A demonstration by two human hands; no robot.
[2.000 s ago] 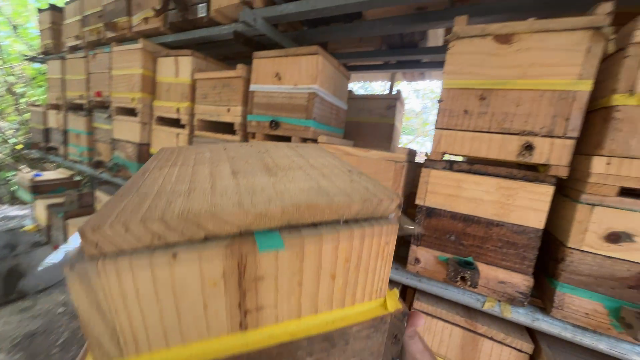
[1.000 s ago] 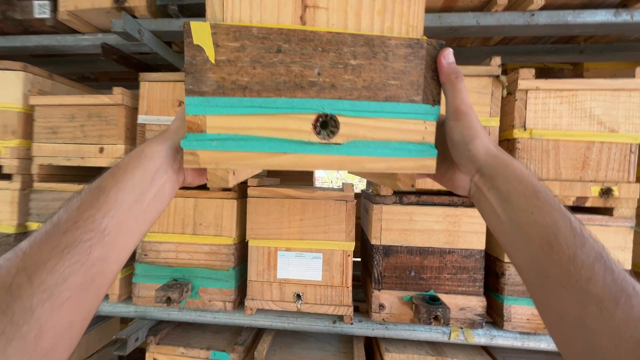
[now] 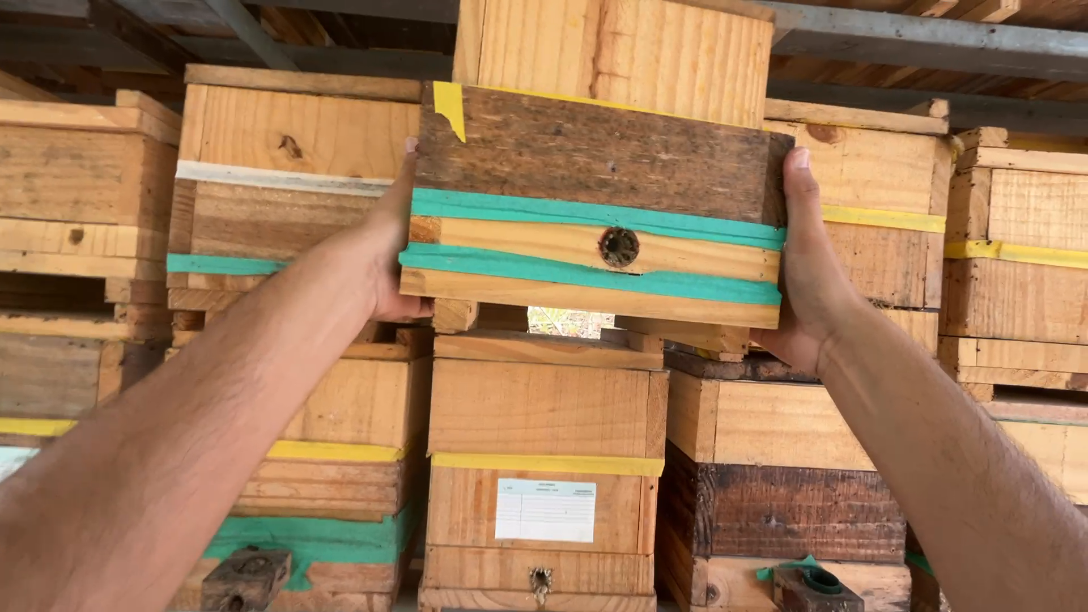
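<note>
Between my two hands is a wooden hive box (image 3: 595,161) with a dark weathered section, green tape bands, a yellow tape strip and a round entrance hole in its light lower section. It tilts slightly, its right side lower. My left hand (image 3: 395,246) presses its left side, the fingers partly hidden behind and under it. My right hand (image 3: 812,255) grips the right side, thumb up along the dark wood. The held box is in front of and above a light hive box (image 3: 544,408) with yellow tape and a paper label; whether its base touches that box I cannot tell.
Hive box stacks stand close on both sides: one with white and green tape (image 3: 297,136) at left, one with yellow tape (image 3: 884,178) at right. Below right is a box with a dark band (image 3: 803,510). A metal beam (image 3: 935,42) crosses above. Wooden entrance blocks (image 3: 246,578) jut out below.
Two seconds ago the box was seen from above at an angle, with fingers at its right side; now its front faces me. Since one second ago it has tilted, and neighbouring boxes appear nearer. The view has turned.
</note>
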